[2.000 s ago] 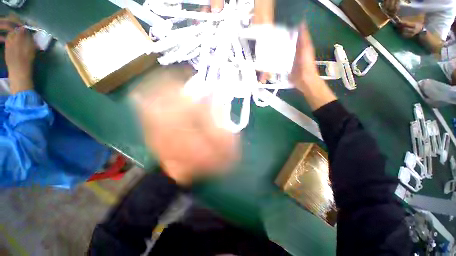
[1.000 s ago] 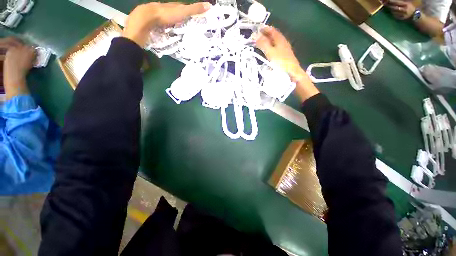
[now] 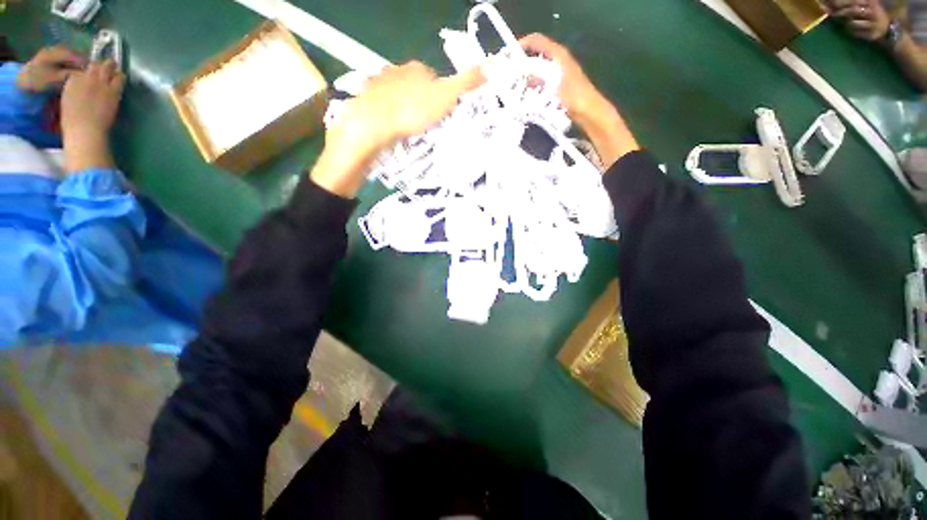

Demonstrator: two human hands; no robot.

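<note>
A heap of white looped plastic housings (image 3: 488, 173) lies tangled on the green bench in front of me, its details washed out by glare. My left hand (image 3: 391, 107) lies over the heap's upper left side, fingers pointing right. My right hand (image 3: 569, 86) is at the heap's upper right side, palm inward, against the parts. The fingertips of both hands merge with the bright white parts, so any grip is hidden. One looped housing (image 3: 493, 30) sticks up beyond the heap between the hands.
An open carton of thin whitish sticks (image 3: 254, 96) stands left; another carton (image 3: 610, 355) is partly behind my right sleeve. Loose housings (image 3: 778, 157) lie right. A neighbour in blue (image 3: 91, 112) works at left. A shiny metal heap (image 3: 864, 488) is lower right.
My left hand has moved right and down onto the heap. The heap's parts have shifted, with its lower parts lying differently. The left neighbour's hands now hold a looped white part.
</note>
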